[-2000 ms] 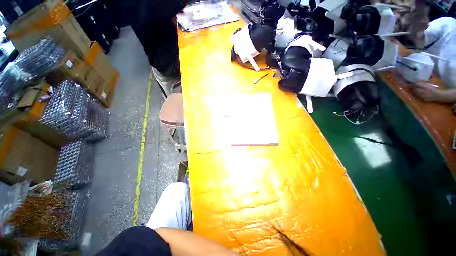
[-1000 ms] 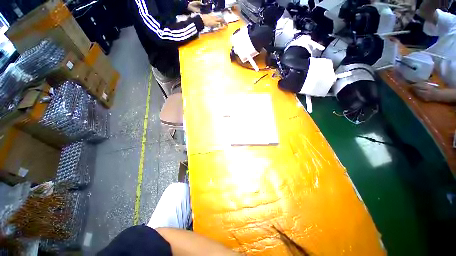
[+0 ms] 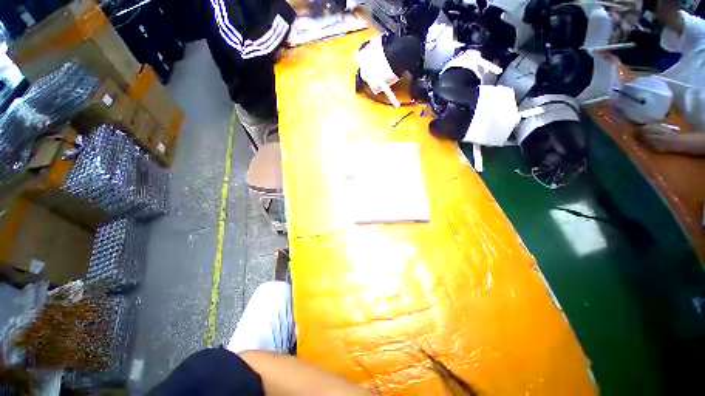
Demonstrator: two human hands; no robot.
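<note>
Neither of my hands is in view. A bare forearm below a dark sleeve crosses the bottom edge, and its hand is cut off. A flat white sheet or card point(image 3: 398, 186) lies on the shiny orange bench point(image 3: 433, 309), washed out by glare. Several black-and-white security cameras point(image 3: 493, 114) are piled at the far right of the bench and on the green belt point(image 3: 533, 224). One camera point(image 3: 553, 147) shows an open black shell with thin wires at its rim. A small dark cable piece point(image 3: 403, 118) lies on the bench near the pile.
A person in a black jacket with white stripes point(image 3: 251, 46) is at the bench's far left. Another person's hand point(image 3: 663, 139) is at the right, beside a white camera part point(image 3: 643, 99). A stool point(image 3: 266, 167), cardboard boxes point(image 3: 77, 46) and bubble-wrapped stacks point(image 3: 112, 174) stand left. A dark blurred strand crosses the bottom.
The striped-jacket person leaned into view over the bench's far end, then drew the arm back left. The person at the right has shifted slightly. The cameras and white sheet stay in place.
</note>
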